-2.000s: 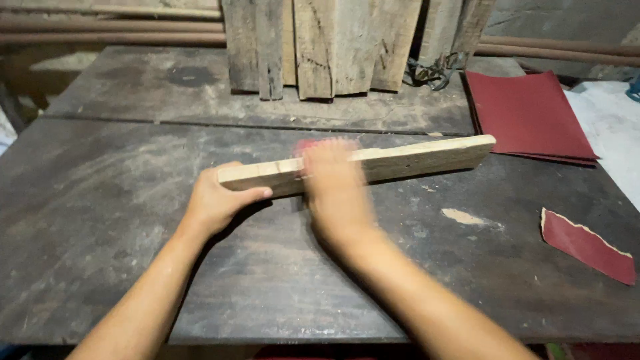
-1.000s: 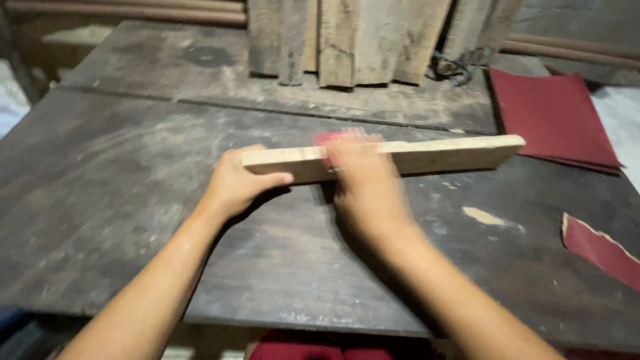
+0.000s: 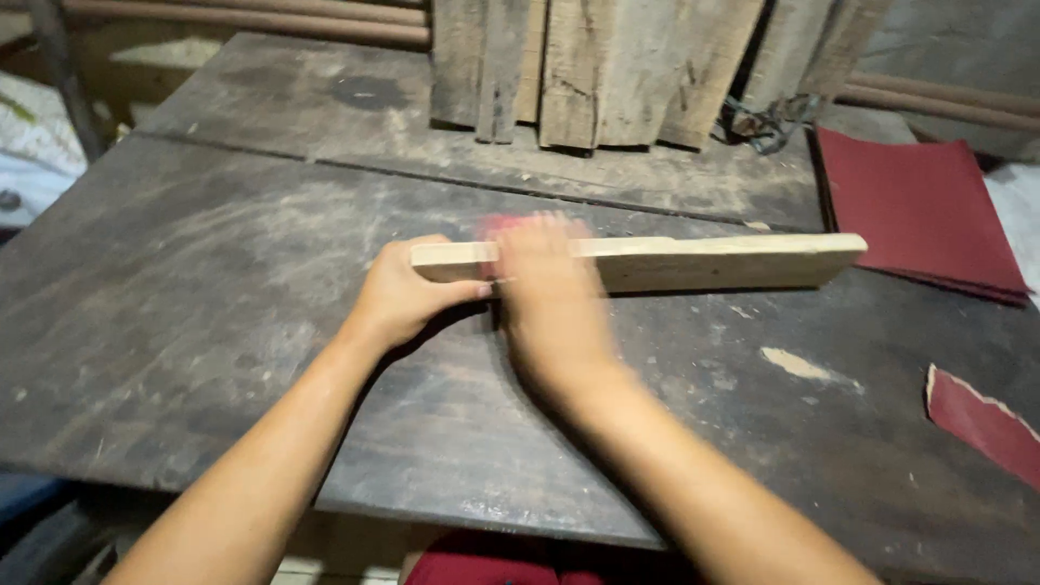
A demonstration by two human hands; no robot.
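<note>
A pale wooden board stands on its long edge on the dark table, its narrow side facing up. My left hand grips its left end, thumb on the near face and fingers behind. Blurred by motion, my right hand wraps over the top edge close to my left hand, holding a red piece of sandpaper against the wood. Most of that piece is hidden under the fingers.
Red sandpaper sheets lie stacked at the right, with a torn sandpaper piece nearer the right edge. Several rough wooden planks stand at the back of the table, beside a tangled cord.
My right hand has shifted slightly left along the board, closer to my left hand. The left hand keeps its grip on the board's end.
</note>
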